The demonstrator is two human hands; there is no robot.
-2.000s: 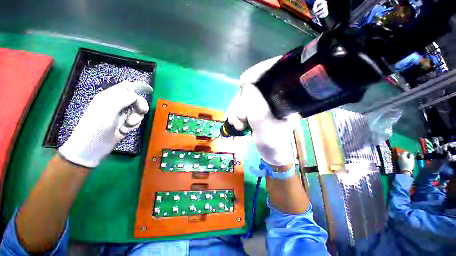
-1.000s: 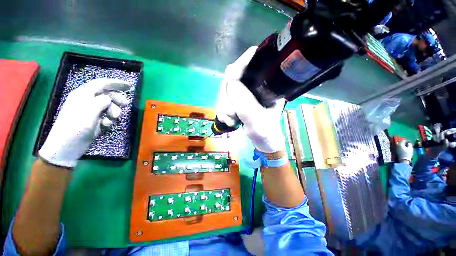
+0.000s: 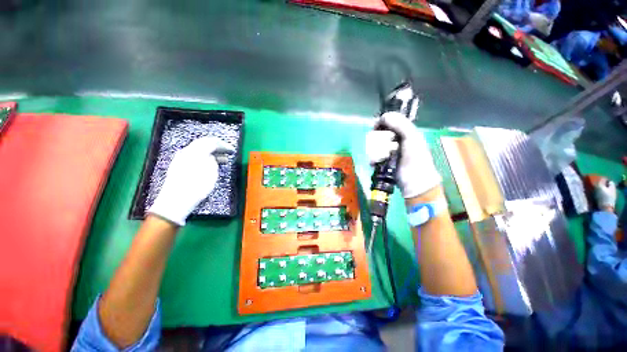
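An orange-brown fixture (image 3: 249,237) lies in front of me with three green circuit boards (image 3: 305,268) in its recesses. My right hand (image 3: 407,152), in a white knit glove with a light blue wrist strap, grips the electric screwdriver (image 3: 386,165) just right of the fixture. Its bit points down toward the fixture's right edge. My left gloved hand (image 3: 189,177) is over the black tray (image 3: 240,148) of silvery screws (image 3: 180,135), fingers curled. Whether it pinches a screw is too small to tell.
A red mat (image 3: 51,213) lies left of the tray. Finned metal stock (image 3: 540,227) with tan strips (image 3: 481,172) lies at right, a clear plastic bag (image 3: 562,141) beyond it. A dark green conveyor (image 3: 206,51) runs behind. Other workers in blue show at the right edge and top right.
The screwdriver has swung down from its large raised position and come away from the top board to the fixture's right side. The view has shifted; my left hand stays over the tray.
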